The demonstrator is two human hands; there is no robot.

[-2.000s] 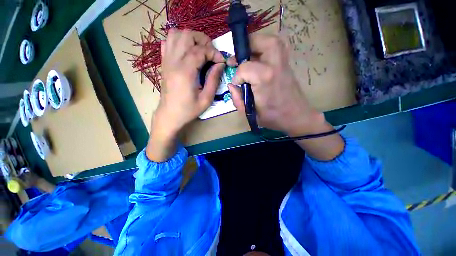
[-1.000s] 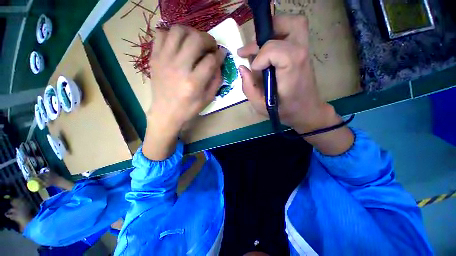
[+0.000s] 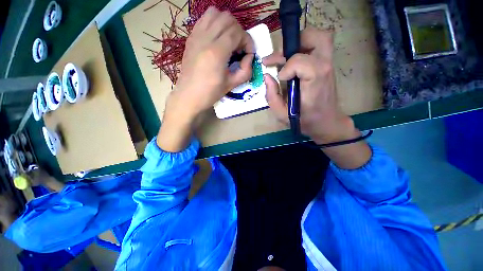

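A white square fixture (image 3: pixel 233 109) lies on the brown cardboard sheet. A round housing with a green circuit board (image 3: pixel 258 74) and a dark arc sits in it. My left hand (image 3: pixel 212 63) is over the left side of the housing, thumb and fingertips close together at the board; whether they pinch something is hidden. My right hand (image 3: pixel 312 87) holds the black soldering iron (image 3: pixel 291 32), its cord end pointing toward me, with thumb and index finger apart beside the board's right edge. The iron's tip is not visible. A heap of red wires (image 3: pixel 172 50) lies behind the fixture.
White housings (image 3: pixel 74 83) stand on a brown cardboard piece (image 3: pixel 95 132) at left, with more on the green bench behind. A metal-edged dish with a yellowish pad (image 3: pixel 431 32) sits in the dark tray at right. Another person's blue sleeve (image 3: pixel 79 211) is at lower left.
My left thumb and fingers have opened from a tighter curl and reach over the board. My right hand has moved slightly right with the iron since the earliest frame. The fixture shows more.
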